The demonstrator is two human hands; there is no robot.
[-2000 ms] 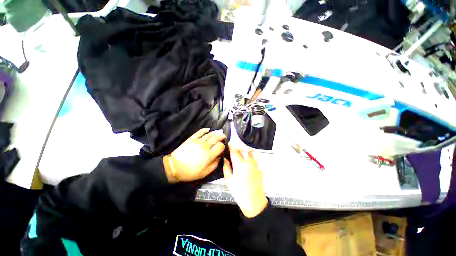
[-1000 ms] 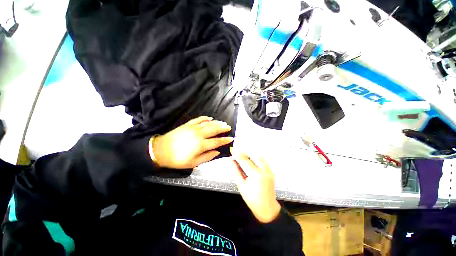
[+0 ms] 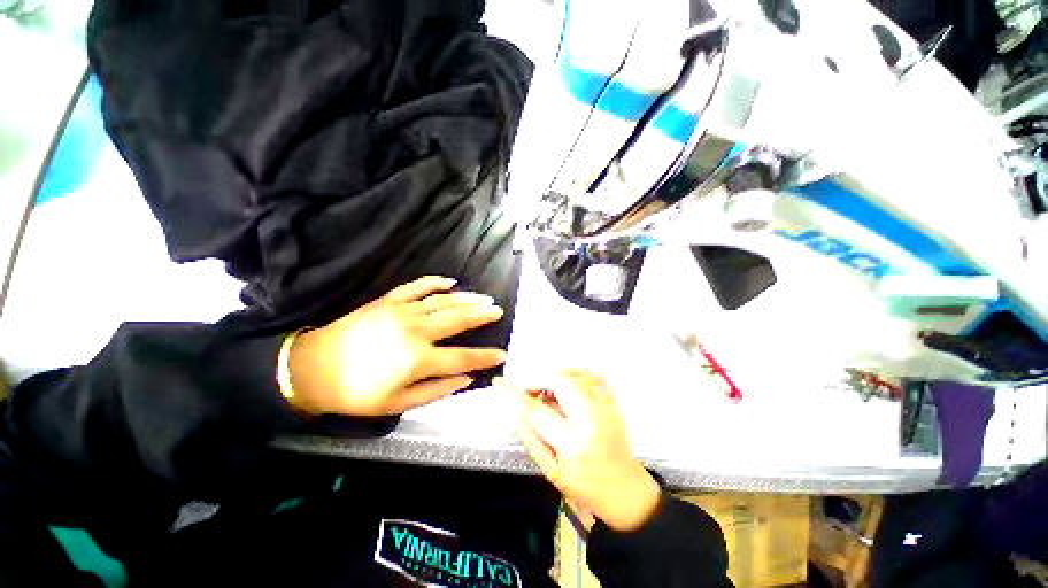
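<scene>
A large black garment (image 3: 310, 149) lies heaped on the white table, left of the machine's needle area. Its right edge runs beside the presser foot and needle (image 3: 538, 218), a small shiny metal cluster. My left hand (image 3: 379, 353) lies flat on the garment's near part, fingers spread and pointing right. My right hand (image 3: 580, 431) is at the near edge of the cloth, right of my left fingertips, with thumb and fingers bent close together. Glare hides whether it holds the cloth edge or anything else.
The white Jack sewing machine (image 3: 908, 172) arches over the right side. Red-handled snips (image 3: 715, 368) lie on the table, with a second reddish tool (image 3: 873, 385) farther right. A dark plate (image 3: 736, 273) is beside the machine. Purple cloth (image 3: 963, 431) hangs far right; yellow-brown boxes (image 3: 753, 538) stand below.
The view has shifted and come closer to the table. My left hand has spread flatter on the cloth. My right hand has moved slightly nearer me, its fingers more bent.
</scene>
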